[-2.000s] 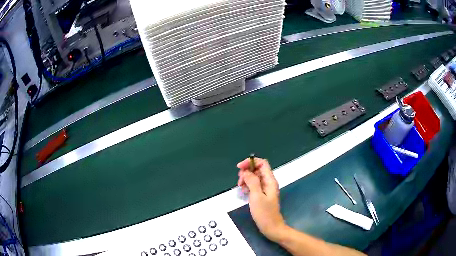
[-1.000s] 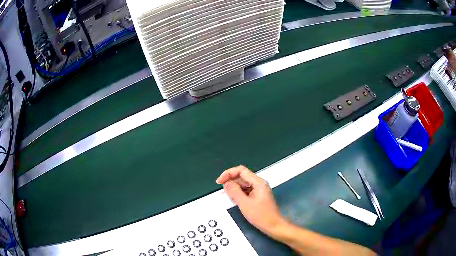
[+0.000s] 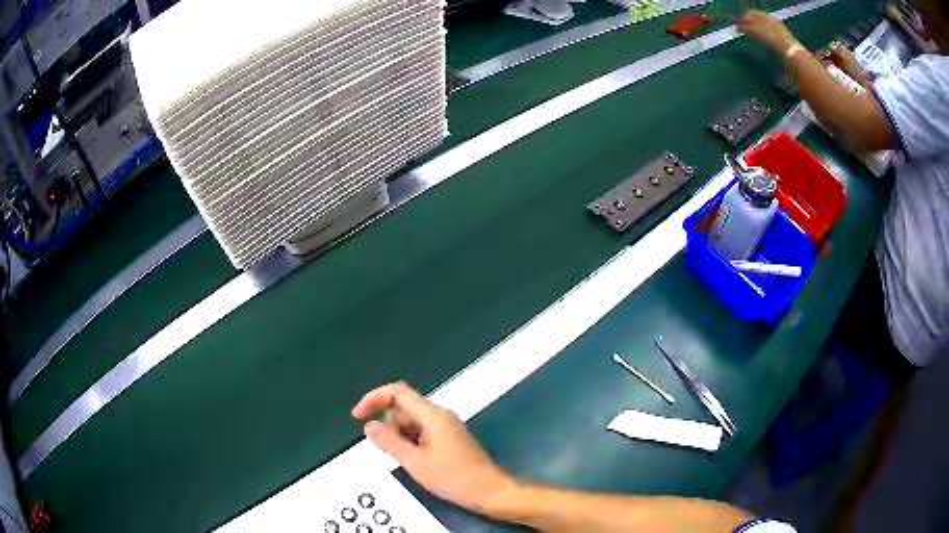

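Observation:
My right hand (image 3: 421, 442) is over the near belt rail, just above the tray's corner, with thumb and fingers curled. A small, blurred brownish end of the pick-up pen (image 3: 391, 416) shows between thumb and forefinger; the rest is hidden. The white tray (image 3: 302, 505) is cut off by the bottom edge, with several small round dark-rimmed components (image 3: 365, 501) in rows near its right side. A grey fixture (image 3: 642, 193) with round parts in its nests lies on the green belt. My left hand is out of view.
Stacked white trays (image 3: 312, 125) stand beyond the belt. Tweezers (image 3: 695, 385), a swab (image 3: 643, 378) and a white strip (image 3: 666, 429) lie at right. A blue bin (image 3: 744, 297) holds a bottle (image 3: 744, 213), beside a red bin (image 3: 806, 182). Another person's arm (image 3: 838, 104) reaches over the belt.
The view has swung right, so the tray stack, bins and tools sit further left and another person shows. My right hand remains near the tray corner; the pen, clear earliest, now barely shows.

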